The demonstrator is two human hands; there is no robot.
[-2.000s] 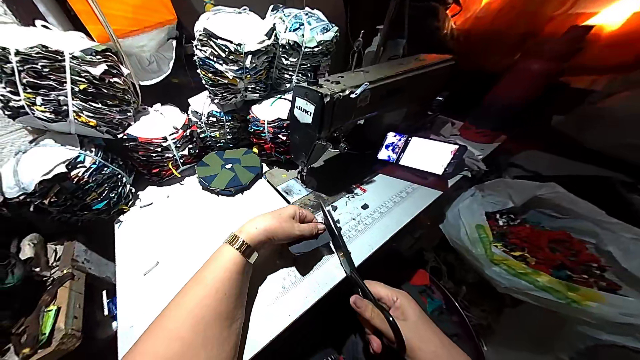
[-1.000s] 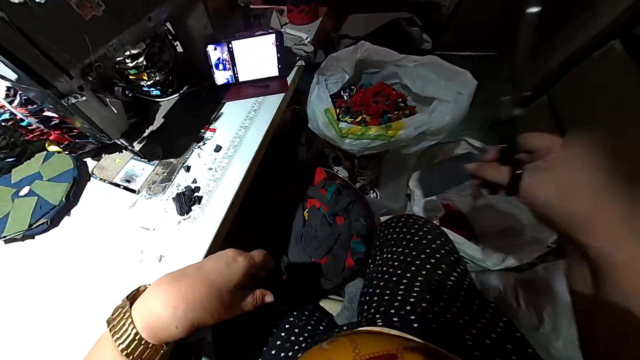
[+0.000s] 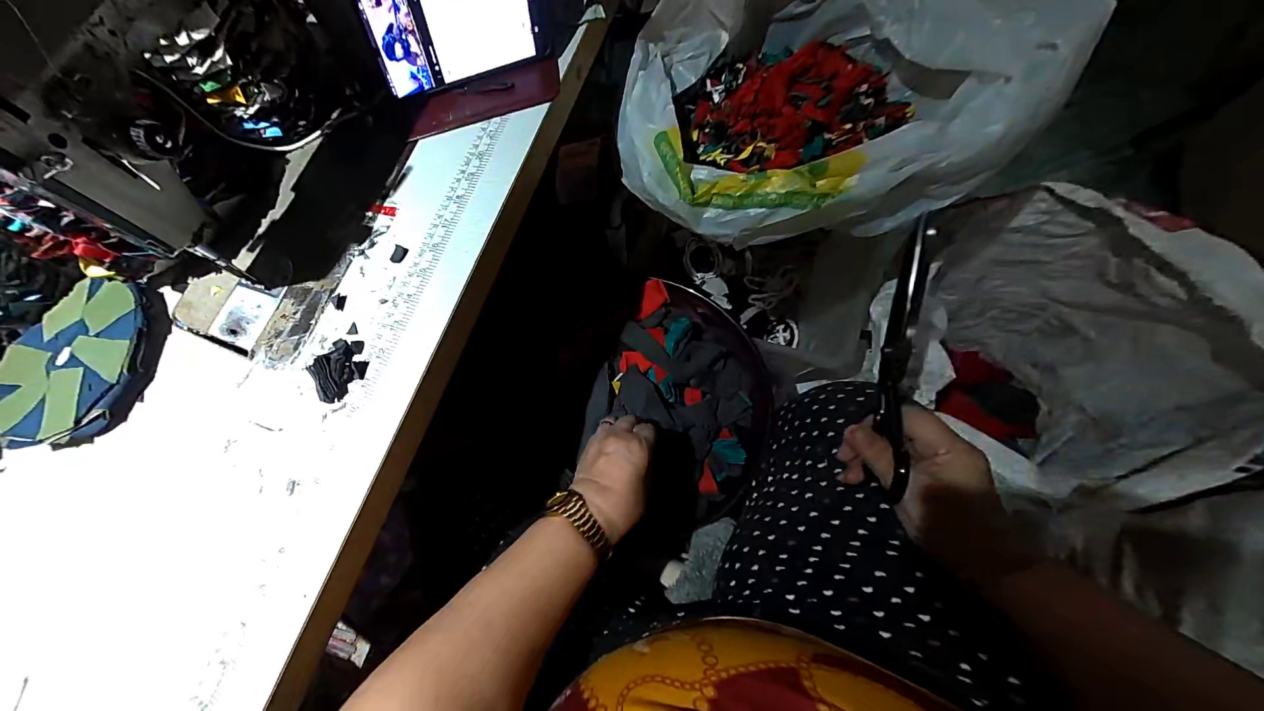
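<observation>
My left hand (image 3: 614,472), with a gold-coloured watch at the wrist, reaches into a round container of fabric scraps (image 3: 691,385) below the table's edge. Its fingertips touch dark grey cloth; whether they grip a piece cannot be told. My right hand (image 3: 933,464) holds black-handled scissors (image 3: 901,365) above my right knee, blades pointing up and away from me. The scraps are mostly dark grey, with red and teal pieces among them.
The white table (image 3: 197,553) bears a green-and-blue round fabric piece (image 3: 69,360), black scraps (image 3: 336,370) and a sewing machine (image 3: 109,178). A lit phone (image 3: 464,39) stands at its back. A plastic bag of red scraps (image 3: 800,109) lies beyond the container; another open bag (image 3: 1106,326) is at right.
The view has swung from the sewing table down to the floor. My left hand has moved from beside the table's edge into the scraps. The scissors have stayed in my right hand.
</observation>
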